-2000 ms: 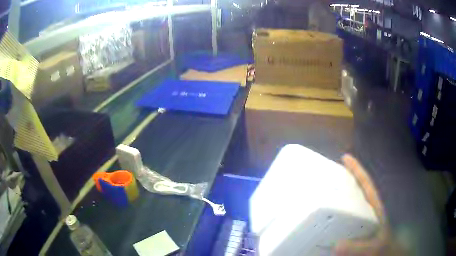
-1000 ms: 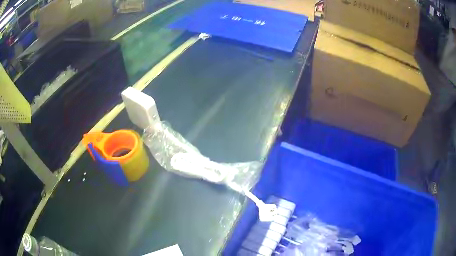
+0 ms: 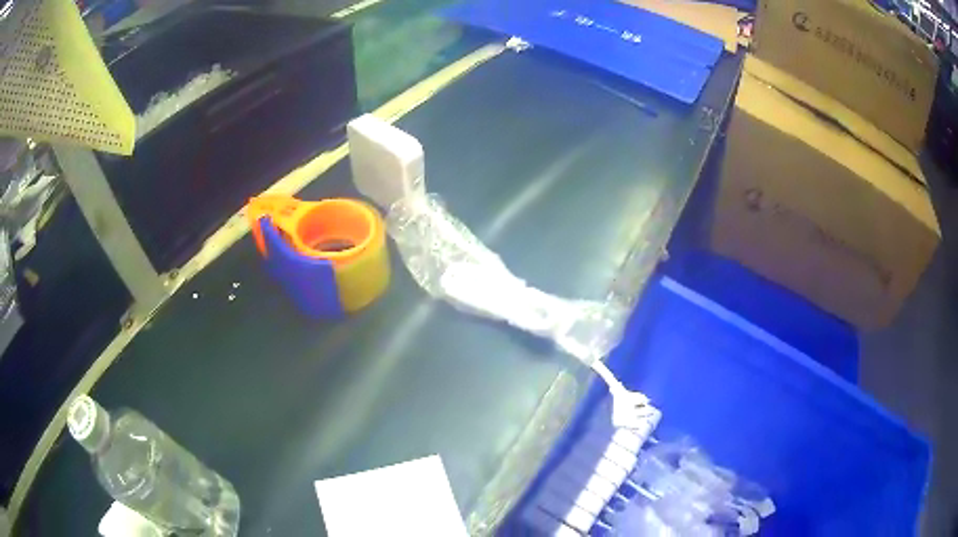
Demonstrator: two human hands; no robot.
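Observation:
Neither of my hands is in the picture. A clear plastic bottle (image 3: pixel 152 472) with a white cap stands at the lower left of the dark green bench (image 3: pixel 263 420). A flat white square pad (image 3: pixel 391 503) lies at the bottom edge, cut off by it. An orange, blue and yellow ring-shaped holder (image 3: pixel 331 257) stands left of centre. Beside it a white block (image 3: pixel 387 159) stands with a cable in clear plastic (image 3: pixel 473 278). The cable's plug (image 3: pixel 630 407) hangs over the bench's right edge above the blue bin.
The blue bin (image 3: pixel 798 367) at right holds a row of white strips (image 3: pixel 609 472) and clear-bagged cords (image 3: pixel 688 503). Brown cartons (image 3: pixel 830 199) stand beyond it. A blue sheet (image 3: pixel 620 42) lies at the far bench end. A black box (image 3: pixel 252 105) and yellow cards (image 3: pixel 63 73) are at left.
The large white object and the hand at the right edge, seen two seconds ago, are gone. The view has tilted down and shifted, showing more of the bottle and the bin's inside.

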